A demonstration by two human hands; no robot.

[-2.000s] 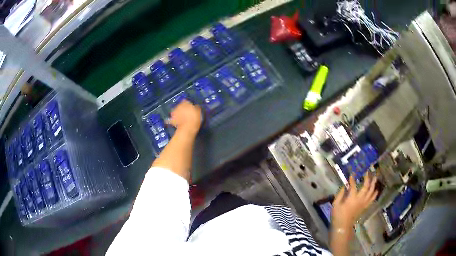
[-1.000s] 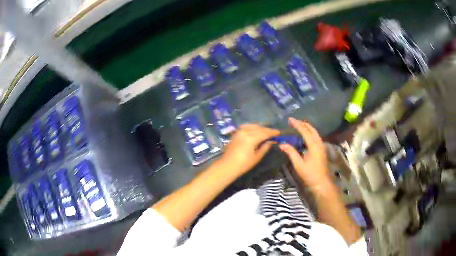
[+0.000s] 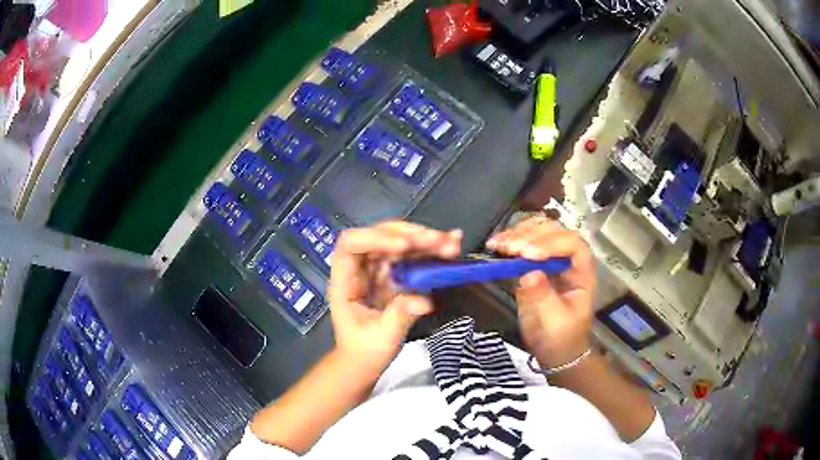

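A blue housing (image 3: 476, 272) is held edge-on in front of my chest, between both hands, its long side running left to right. My left hand (image 3: 370, 286) grips its left end with thumb and fingers. My right hand (image 3: 550, 278) grips its right end. Behind my hands, an open clear blister tray (image 3: 346, 193) lies on the bench with two rows of blue housings. Its near row has an empty stretch in the middle. My left hand partly covers one housing in the near row.
A tray stack (image 3: 193, 368) stands at the lower left beside a black smartphone (image 3: 229, 326). A yellow-green stick (image 3: 544, 117), red pouch (image 3: 457, 27) and black handset (image 3: 504, 66) lie beyond. The screwdriving machine (image 3: 620, 243) with its lit screen (image 3: 634, 322) is at the right.
Both hands have come up closer to the camera with the housing, now seen edge-on. The view has turned, so the machine shows more fully. Two seconds ago my right hand was at the machine.
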